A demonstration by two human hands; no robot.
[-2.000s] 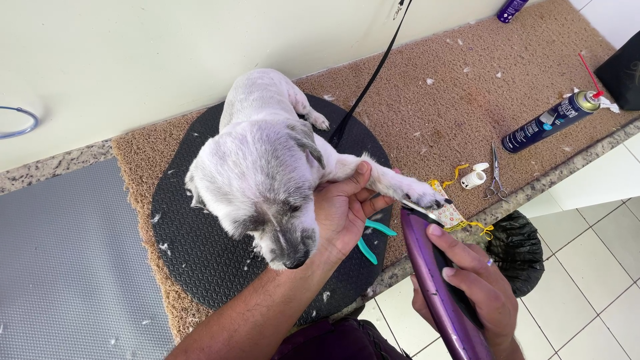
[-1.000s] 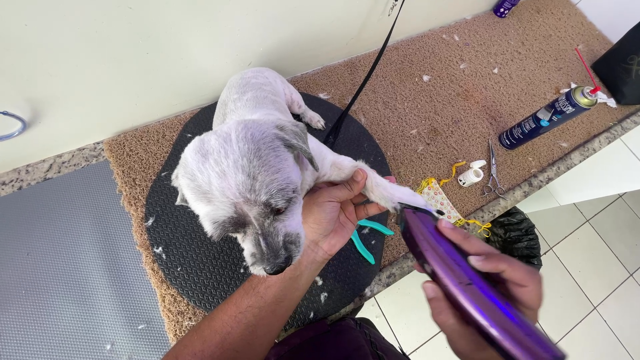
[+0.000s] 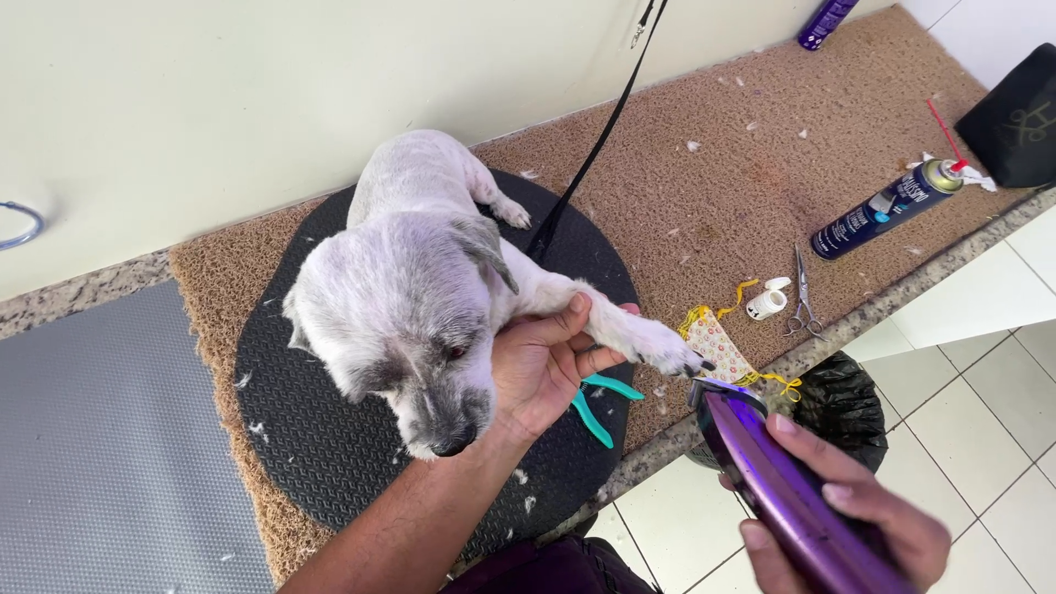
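Note:
A small white and grey dog (image 3: 396,305) lies on a black textured round mat, its head lowered. My left hand (image 3: 549,355) is wrapped around its outstretched front leg (image 3: 606,322) from below, thumb on top. In my right hand (image 3: 858,503) is a purple hair clipper (image 3: 784,487), its blade right by the dark-clawed front paw (image 3: 668,348); whether they touch, I cannot tell. Teal-handled pliers or nail clippers (image 3: 596,412) lie on the mat beyond my left hand; their jaws are hidden.
On the brown mat (image 3: 726,165) lie scissors (image 3: 802,305), a small open white bottle (image 3: 767,304), a patterned cloth with yellow ties (image 3: 718,346) and a blue spray can (image 3: 887,210). A black leash (image 3: 606,132) runs down to the dog. A black-lined bin (image 3: 841,404) stands below the counter edge.
One second ago the clipper covered the front of the paw; now its head is at the claw tips and the paw shows. My left hand keeps its hold on the leg.

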